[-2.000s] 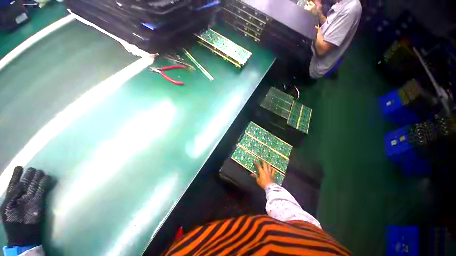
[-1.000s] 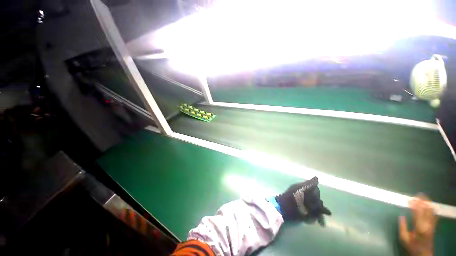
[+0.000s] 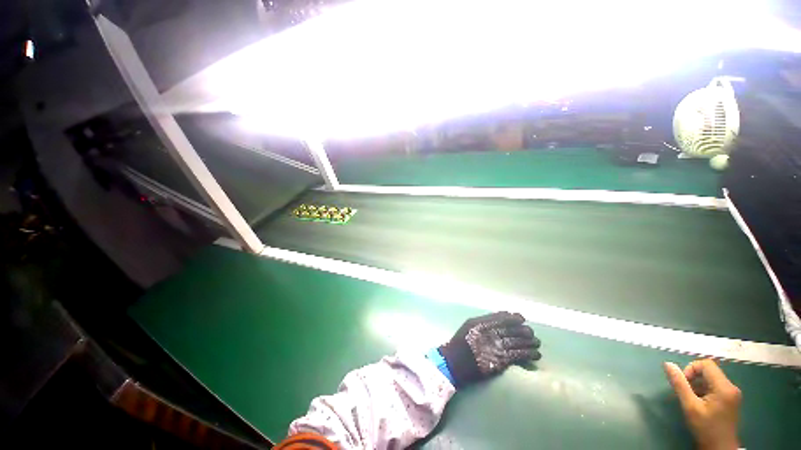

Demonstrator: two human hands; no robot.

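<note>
My left hand [image 3: 494, 345], in a black knit glove with a blue band at the wrist, rests over the near green bench, fingers slightly spread and holding nothing visible. My right hand [image 3: 707, 400], bare, is at the lower right over the bench, its thumb and fingers loosely curled with a gap between them and nothing visible in it. A populated board strip [image 3: 323, 214], green with yellow-and-black parts, lies on the dark green conveyor belt [image 3: 527, 250] at the left, well beyond both hands.
White rails [image 3: 422, 286] border the belt, and a white post [image 3: 171, 132] rises at its left. A pale round fan [image 3: 707, 121] stands beyond the belt at right. Black trays [image 3: 773, 185] stand at the right edge. Bright lamp glare fills the top.
The view has swung from the bench's right side, where my right hand touched a PCB panel, to the belt. Since one second ago, my right hand's fingers have curled and the gloved fingers have straightened.
</note>
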